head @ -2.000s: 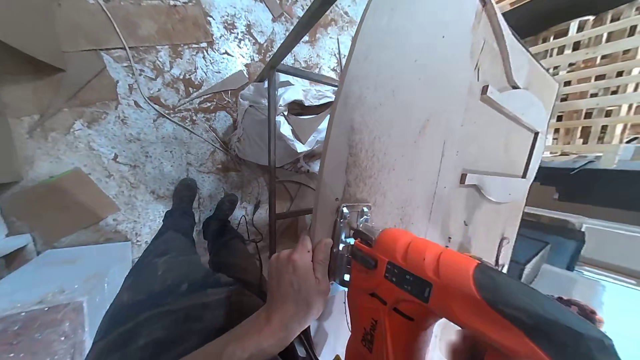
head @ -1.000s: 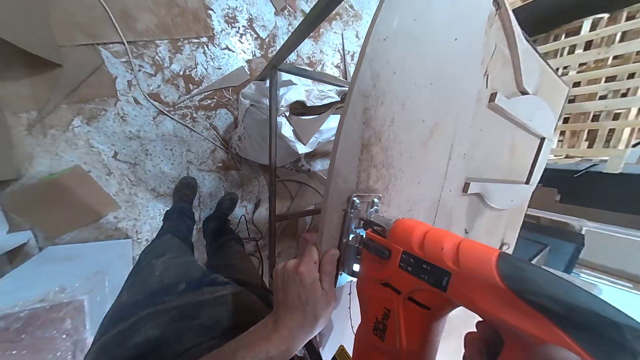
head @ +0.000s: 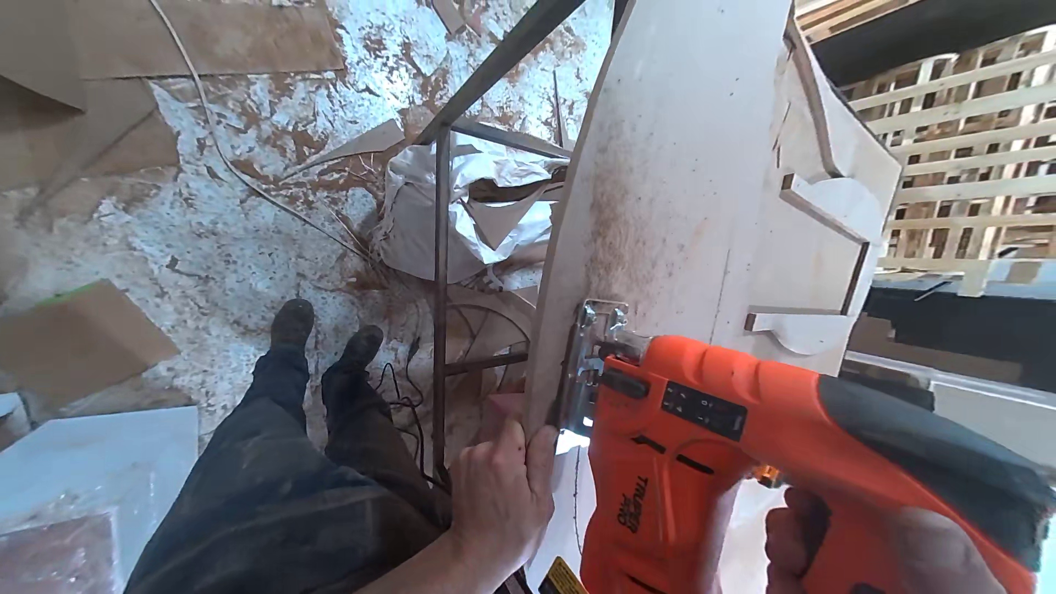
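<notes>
An orange Truper jigsaw [head: 676, 445] lies over a pale wooden board [head: 660, 165], its metal base plate [head: 590, 355] flat on the board close to the left edge. My right hand [head: 874, 536] is closed around the jigsaw's handle at the lower right. My left hand [head: 503, 487] grips the board's left edge just below and left of the base plate, thumb on top. A thin dark line [head: 576, 495] runs along the board beside the tool. Sawdust is spread on the board ahead of the plate. The blade is hidden.
Under the board stands a dark metal frame [head: 441, 289] with a white sack [head: 412, 223] beside it. Curved wooden cut-outs [head: 808, 330] rest on the right. A cable [head: 223, 157] and cardboard [head: 82, 338] lie on the littered floor. Slatted wood [head: 973, 165] is at upper right.
Relative to the view, the jigsaw and board have shifted somewhat to the right since the earliest frame. Both hands keep their holds.
</notes>
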